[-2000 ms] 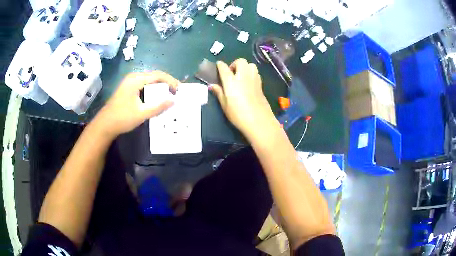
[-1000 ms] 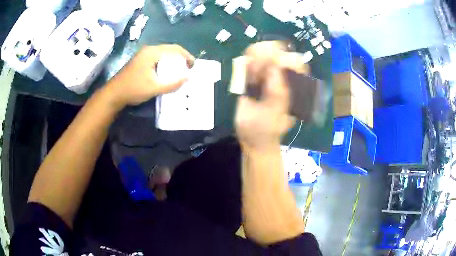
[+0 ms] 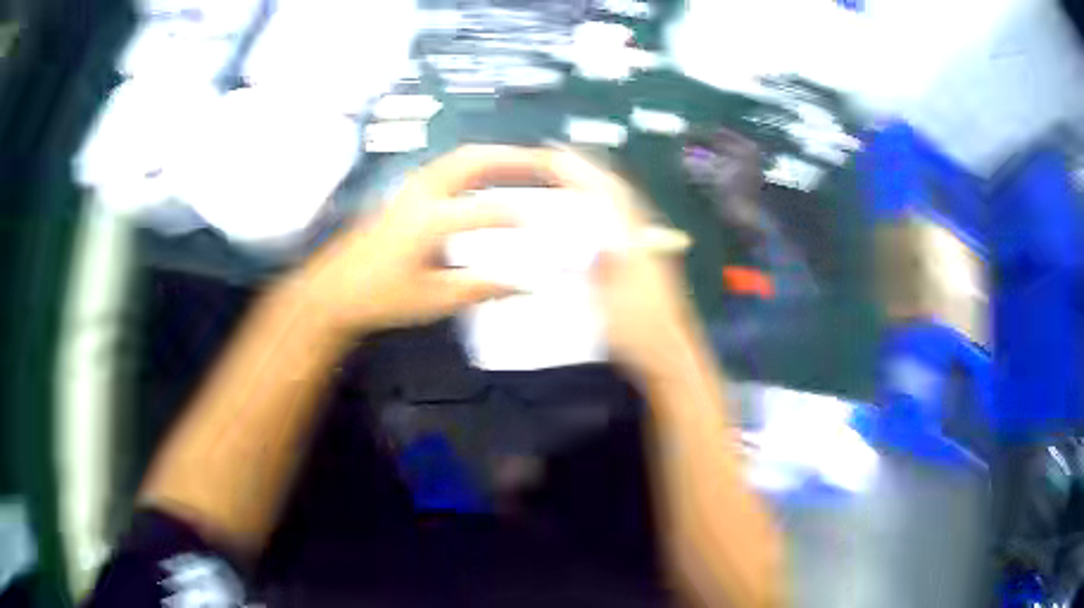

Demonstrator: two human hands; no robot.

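The frame is strongly blurred. A white housing (image 3: 535, 327) lies in front of me at the bench edge, between my two hands. My left hand (image 3: 410, 244) holds its left and upper part, with the fingers across it. My right hand (image 3: 630, 261) is at its right side, fingers bent around the upper right edge. A pale tip sticks out to the right of my right hand; I cannot tell what it is. The housing's cutouts do not show.
White housings (image 3: 268, 160) are stacked at upper left. Small white pieces (image 3: 594, 131) lie beyond my hands. The glue gun (image 3: 767, 291), with an orange trigger, lies at right. White parts (image 3: 808, 439) are below the right bench edge. Blue bins (image 3: 1034, 297) stand at far right.
My right hand has come back left from over the glue gun area to the housing; the dark flat thing seen in it no longer shows. My left hand remains on the housing. The view has shifted.
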